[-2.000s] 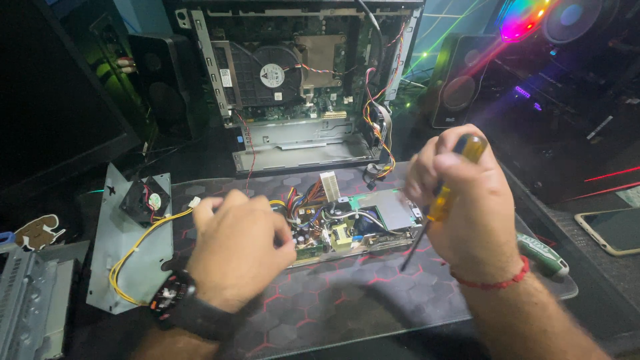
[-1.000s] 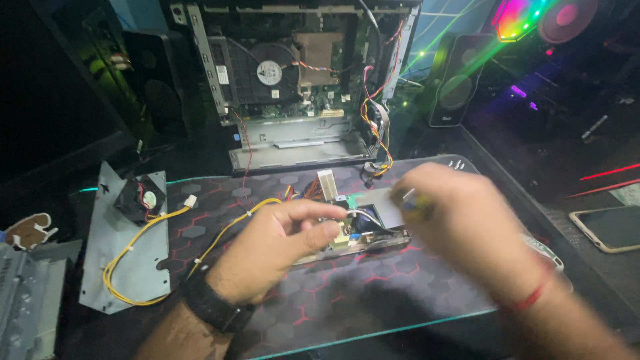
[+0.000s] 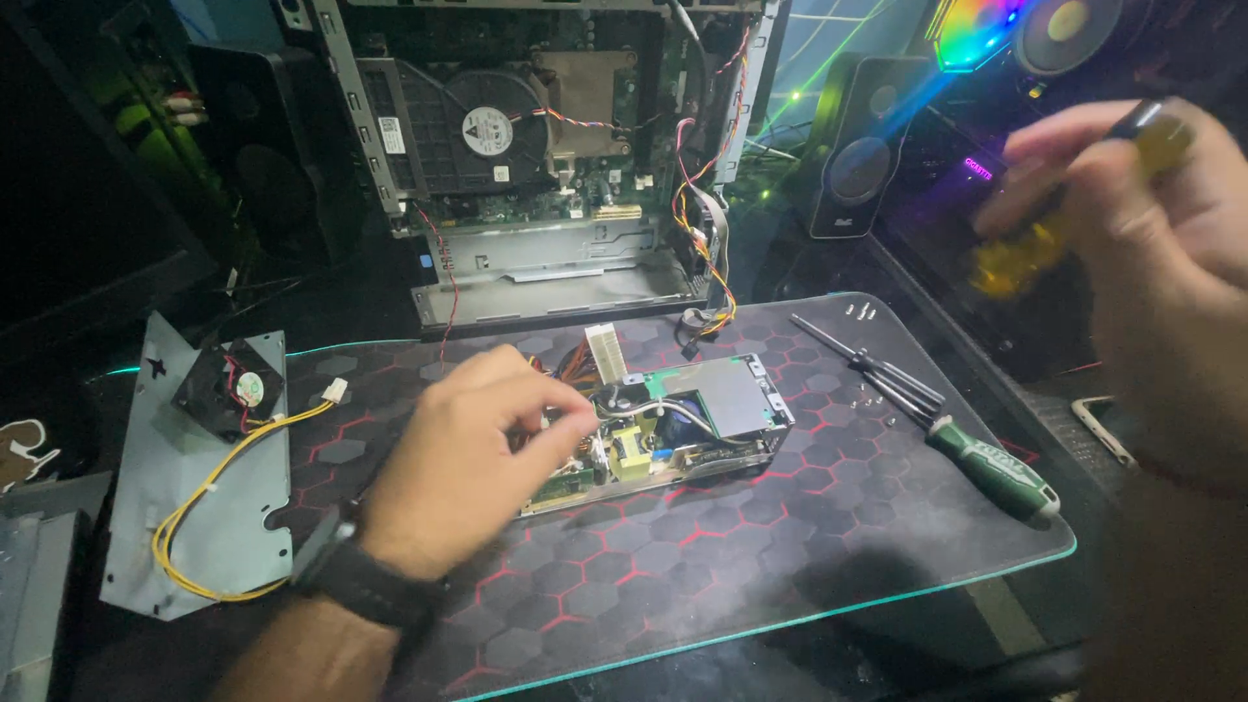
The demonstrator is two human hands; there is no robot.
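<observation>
An opened power supply unit (image 3: 741,400) lies on a hexagon-patterned desk mat, its circuit board and wires bare. My left hand (image 3: 478,448) is at its left end, thumb and forefinger close together; whether something small is between them cannot be told. Raised at the upper right, my right hand (image 3: 1141,195) holds a screwdriver with a yellow handle (image 3: 1019,258), blurred by motion. A green-handled screwdriver (image 3: 994,468) rests on the mat beside another thin tool and several small screws (image 3: 860,312). Left of my left hand, a bent metal cover (image 3: 146,507) carries a small fan (image 3: 234,388) with yellow wires.
Behind the mat stands an open computer case (image 3: 561,292) with a blower fan and loose cables. Speakers (image 3: 858,146) flank it. A phone (image 3: 1102,429) lies at the right, partly hidden by my forearm. Grey metal parts (image 3: 39,575) sit at the left edge.
My right hand has moved up and to the right, away from the power supply, with the yellow-handled screwdriver. The green-handled screwdriver, largely hidden before, now shows. My left hand has shifted left along the unit.
</observation>
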